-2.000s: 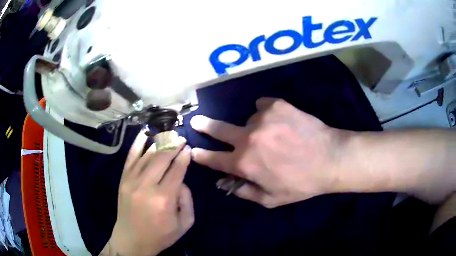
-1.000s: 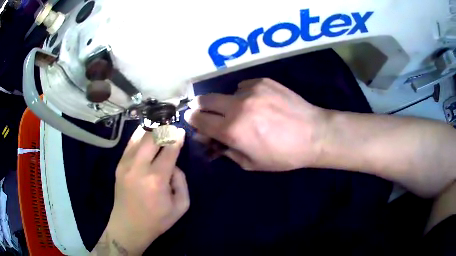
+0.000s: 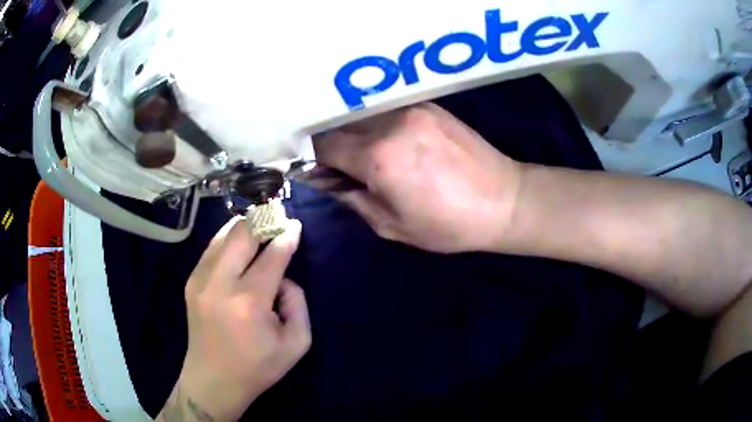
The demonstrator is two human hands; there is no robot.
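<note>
Dark navy cloth (image 3: 412, 330) lies spread over the machine table and under the white sewing machine head (image 3: 247, 66) with blue "protex" lettering. My left hand (image 3: 243, 313) is palm down on the cloth in front of the needle area, fingertips on either side of a small pale ribbed knob (image 3: 267, 220). My right hand (image 3: 420, 181) lies on the cloth right of the needle area. Its fingertips are partly hidden under the machine head, near a small metal part. The needle is hidden.
An orange slotted plastic basket (image 3: 51, 330) stands beside the white rounded table edge (image 3: 95, 330) at the left. A grey curved guard (image 3: 70, 194) sticks out from the machine head. A metal lever (image 3: 705, 115) is at the far right.
My right hand has moved up and in towards the machine head, and its spread fingers have drawn together. My left hand has stayed by the knob with only a slight shift.
</note>
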